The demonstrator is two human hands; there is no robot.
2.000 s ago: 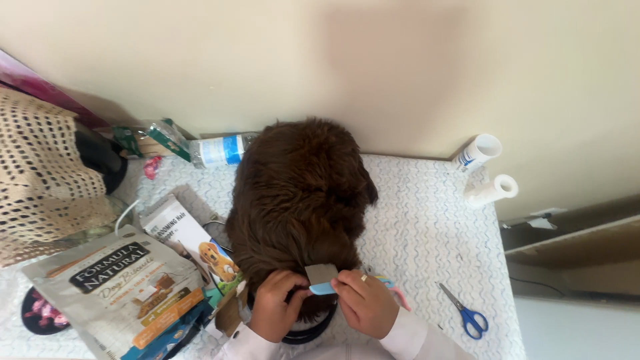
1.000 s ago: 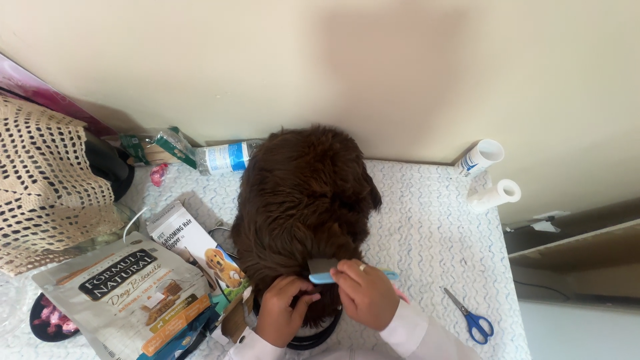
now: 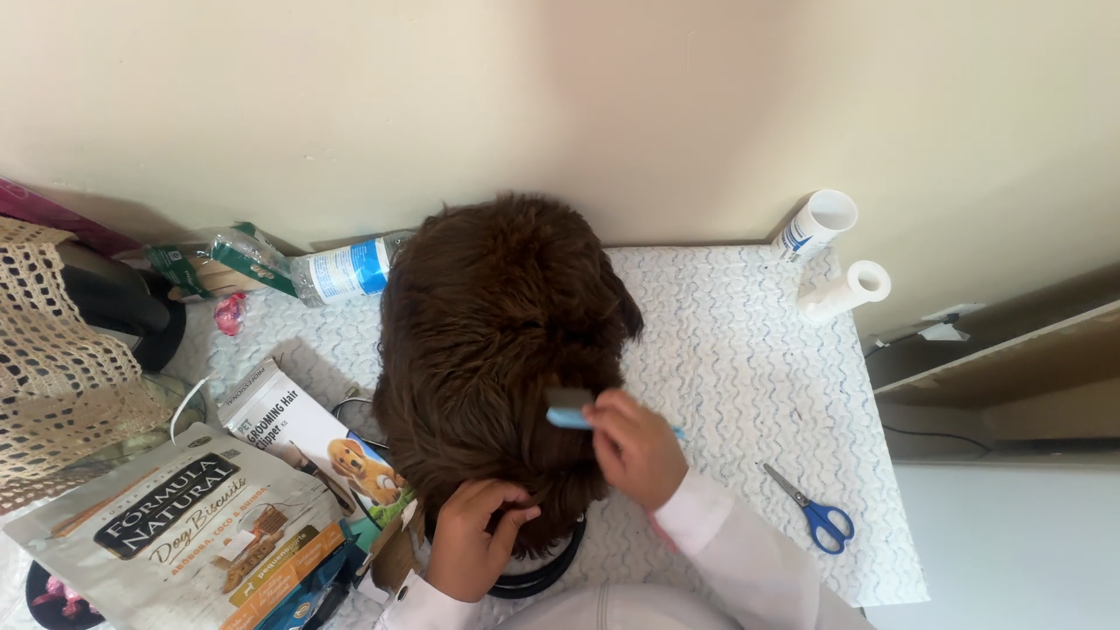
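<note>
A dark brown, long-haired furry animal (image 3: 516,324), most likely a dog, is on the table in the middle of the head view. My right hand (image 3: 637,448) holds a blue-handled metal comb (image 3: 570,411) against the fur at its lower right side. At the near end of the fur is my left hand (image 3: 479,535), thumb and index finger close together; whether hair is pinched between them is hidden. A black round object (image 3: 547,573) lies partly under the near end of the animal.
Blue-handled scissors (image 3: 814,512) lie at right, below two white tubes (image 3: 809,226), (image 3: 847,291). At left are a dog biscuit bag (image 3: 188,534), a grooming clipper box (image 3: 306,437), a plastic bottle (image 3: 346,271) and a crochet-covered black appliance (image 3: 122,302). The wall stands behind.
My right hand with the comb has moved up and to the right over the fur, away from my left hand. Earlier the two hands were close together at the near end.
</note>
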